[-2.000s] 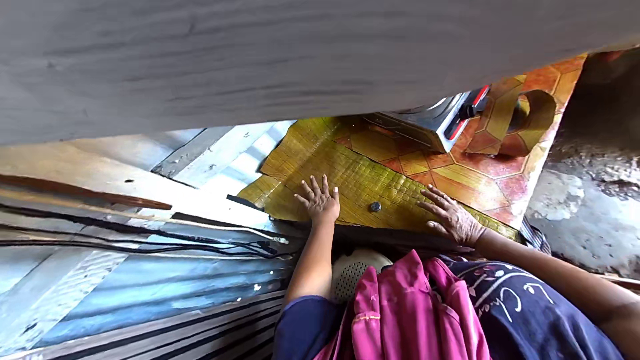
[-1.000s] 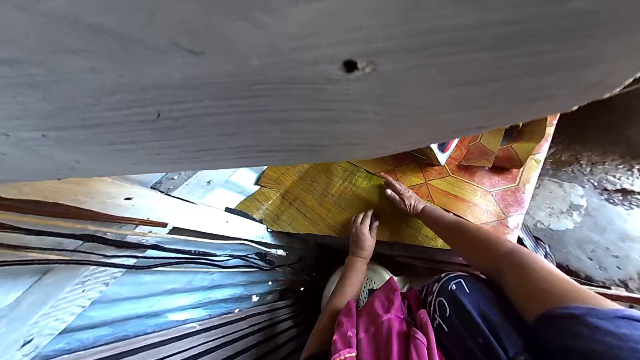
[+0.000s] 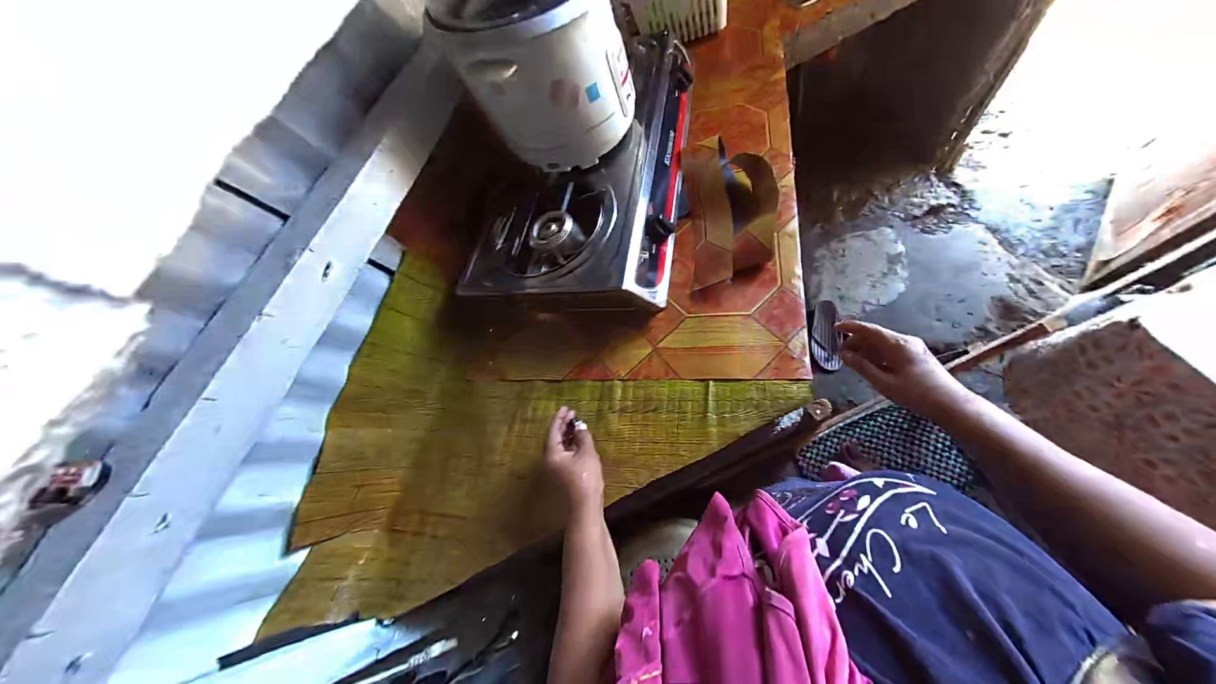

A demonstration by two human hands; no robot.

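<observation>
My left hand [image 3: 574, 454] is curled over the yellow wood-patterned table covering [image 3: 456, 475], with a small dark and whitish object pinched between its fingers. My right hand [image 3: 888, 359] is off the table's right edge, above the floor, fingers partly bent with no object visible in them. In front of my hands stands a gas stove [image 3: 560, 242] with a bare burner at its near end. A large light-coloured pot [image 3: 551, 90] rests on its far end. To the right of the stove, a curled strip of patterned covering [image 3: 727, 214] lies on the orange hexagon-patterned covering [image 3: 722, 347].
A wooden beam [image 3: 256, 361] and corrugated metal sheeting run along the left. Behind the pot is a pale slatted basket [image 3: 679, 14]. A flip-flop [image 3: 826, 335] lies on the wet concrete floor [image 3: 912, 266] at right. Pink cloth [image 3: 731, 608] hangs at my front.
My right hand has moved off the table covering to the right. The small dark object lying on the covering two seconds ago is no longer seen there. The view has swung, showing the whole stove and pot.
</observation>
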